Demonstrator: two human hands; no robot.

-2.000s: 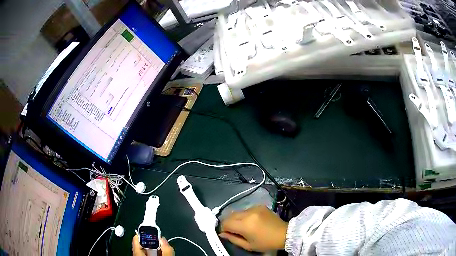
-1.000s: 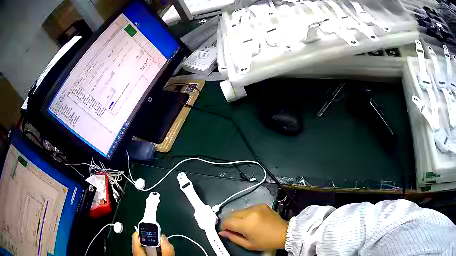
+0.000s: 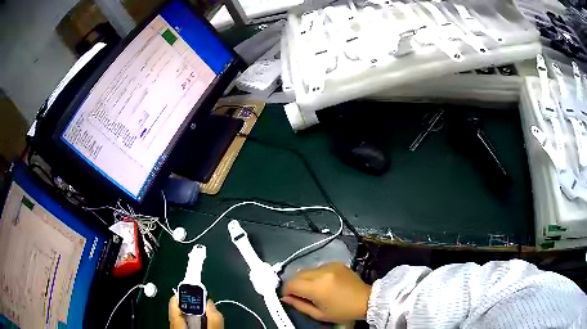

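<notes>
My left hand point(image 3: 214, 316), cut off by the bottom edge, holds a white-strapped smartwatch point(image 3: 192, 299) upright, its dark screen lit with small text and facing me. A second smartwatch point(image 3: 264, 277) with a white strap lies spread on the bench beside my right hand, back side up, with a white cable point(image 3: 307, 246) running to its body. My right hand point(image 3: 327, 292) rests low, palm down with bent fingers, on the grey shiny patch point(image 3: 315, 257). What is under its palm is hidden.
Two monitors point(image 3: 145, 106) stand at left. A red box point(image 3: 128, 248) lies among tangled white cables, with round cable pucks point(image 3: 178, 234) nearby. A black mouse point(image 3: 367, 158), tweezers point(image 3: 426, 130) and a black handled tool point(image 3: 486, 151) lie behind. Foam trays point(image 3: 412, 76) with watches stand at back and right point(image 3: 559, 222).
The view has shifted slightly. Both hands and both watches keep nearly the same positions. Red marks on the upper monitor, absent one second ago, show again.
</notes>
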